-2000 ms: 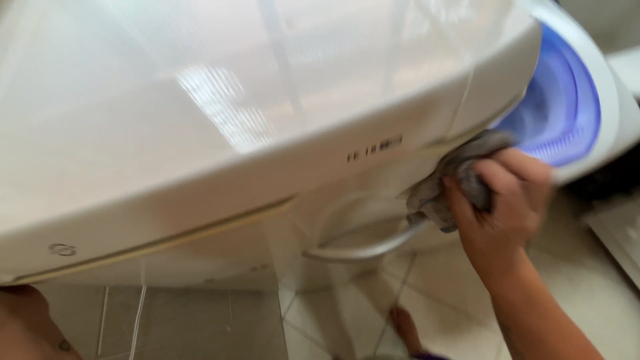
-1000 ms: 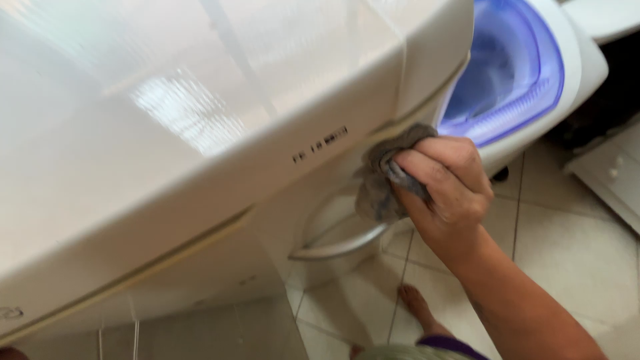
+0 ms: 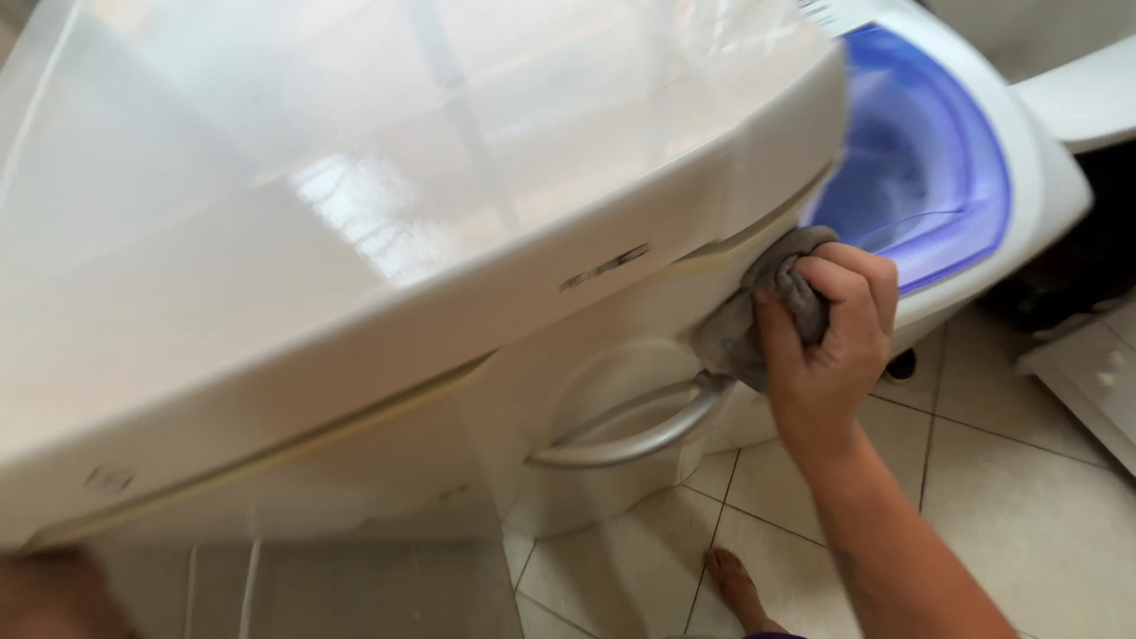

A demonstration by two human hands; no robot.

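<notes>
A large white appliance, apparently a chest freezer with its glossy lid [image 3: 399, 177], fills the left and middle of the head view. My right hand [image 3: 830, 328] grips a crumpled grey cloth [image 3: 741, 333] against the front near its right corner, just below the lid's edge. Left of and below the cloth is a curved silver handle [image 3: 630, 444]. My left hand [image 3: 58, 595] is blurred and cut off at the bottom left corner, under the lid's front edge; its fingers cannot be made out.
Beside the appliance on the right stands a white machine with a translucent blue lid [image 3: 954, 222], apparently a washing machine. Below are floor tiles [image 3: 1012, 479] and a bare foot [image 3: 735, 577]. A pale panel [image 3: 1087, 382] lies at the far right, near a dark area.
My right hand keeps its grip on the cloth and stays by the right corner of the appliance's front. The view has shifted somewhat between frames.
</notes>
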